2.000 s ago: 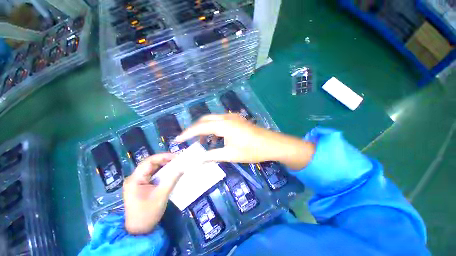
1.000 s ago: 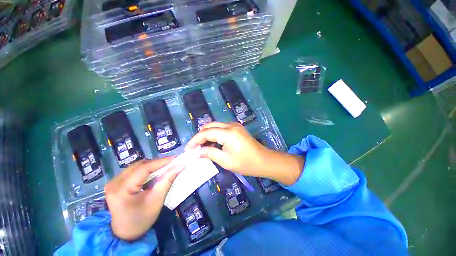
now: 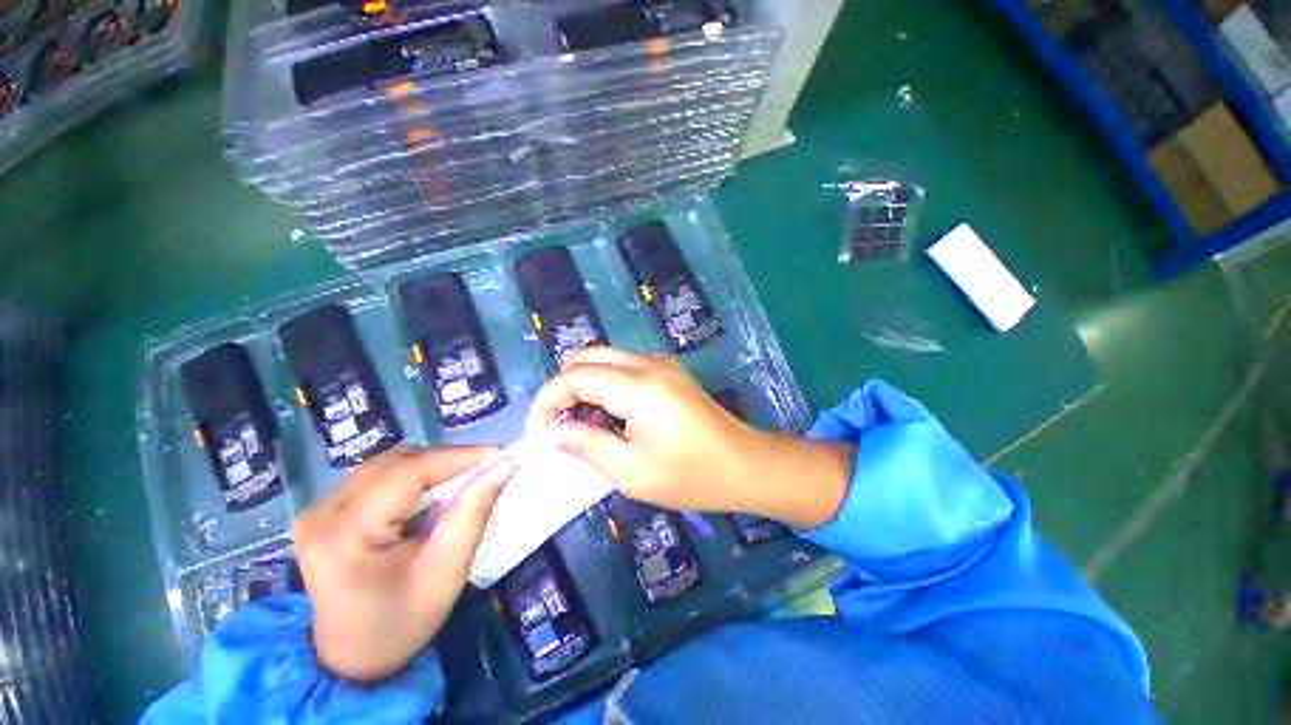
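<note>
A white sticker sheet (image 3: pixel 535 513) with rows of tiny dots is held above the blister tray. My left hand (image 3: pixel 385 550) grips its left edge between thumb and fingers. My right hand (image 3: pixel 654 432) pinches its upper edge with thumb and fingertips. A thin violet strip, perhaps the tweezers (image 3: pixel 695 524), shows below my right hand; most of it is hidden. Black handheld devices (image 3: pixel 450 347) with orange side marks lie in the pockets of the clear blister tray (image 3: pixel 173 425) under my hands. Hands and sheet cover part of the lower row.
Stacked blister trays (image 3: pixel 524 177) stand behind the working tray. On the green mat to the right lie a small clear bag with dark squares (image 3: pixel 878 223) and a white block (image 3: pixel 981 278). More trays are at the left edge. Blue shelving (image 3: pixel 1097 135) with a cardboard box is at upper right.
Since two seconds ago the view has shifted and both hands have closed in on the sheet's upper edge. My right hand now pinches it. In the last second there is little change.
</note>
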